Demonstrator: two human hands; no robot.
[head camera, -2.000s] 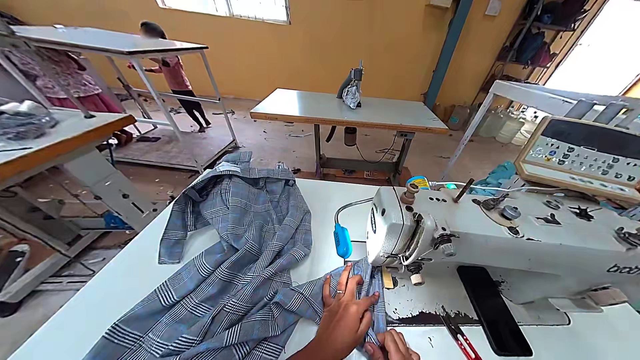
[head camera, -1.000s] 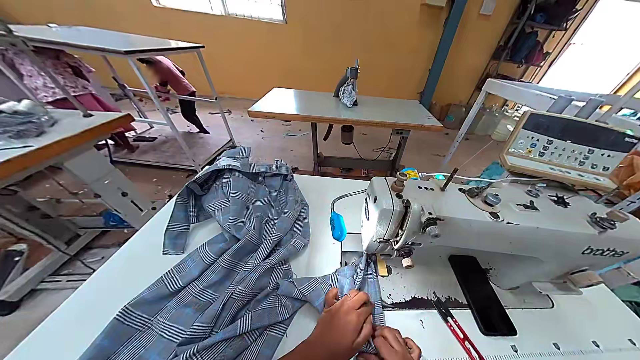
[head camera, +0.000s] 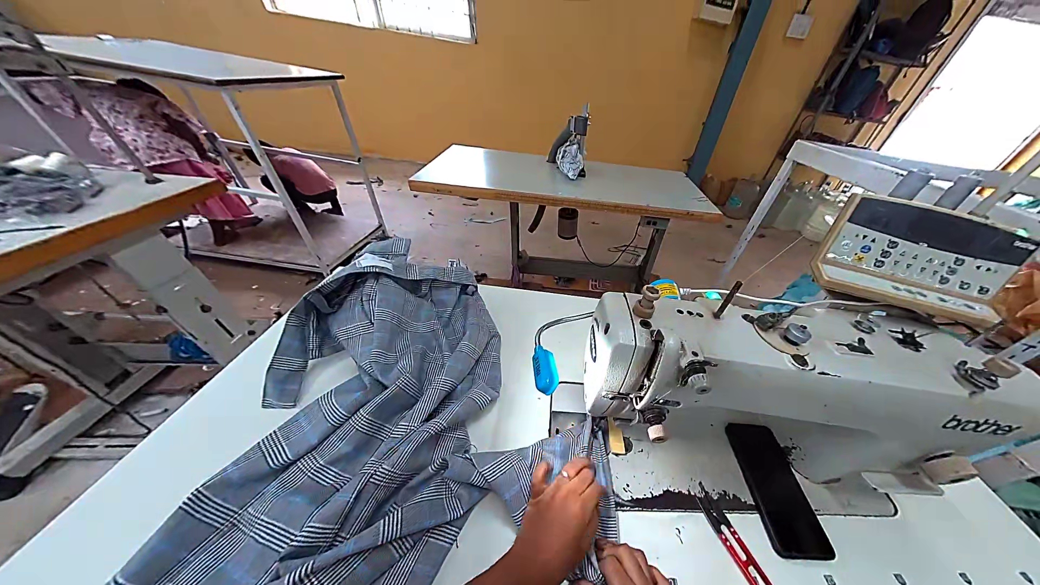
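A grey plaid garment (head camera: 390, 382) lies spread over the white table, its right end running under the needle of a Brother sewing machine (head camera: 780, 366). My left hand (head camera: 565, 512) presses on the cloth just in front of the presser foot, fingers bent and gripping the fabric. Lower and to the right, at the bottom edge of the view, my right hand (head camera: 621, 565) pinches the near edge of the cloth; part of it is cut off. Needle tip and seam are too small to make out.
Right of the hands lie red-handled thread snips (head camera: 735, 540) and a black phone (head camera: 778, 491). A blue lamp (head camera: 545, 370) hangs by the machine head; a control panel (head camera: 926, 256) stands behind. Two people crouch near a far-left table (head camera: 195, 65). Another table (head camera: 561, 183) stands ahead.
The person in pink at the far left has gone from standing to bending, then crouching low. My hands have stayed on the cloth in front of the needle.
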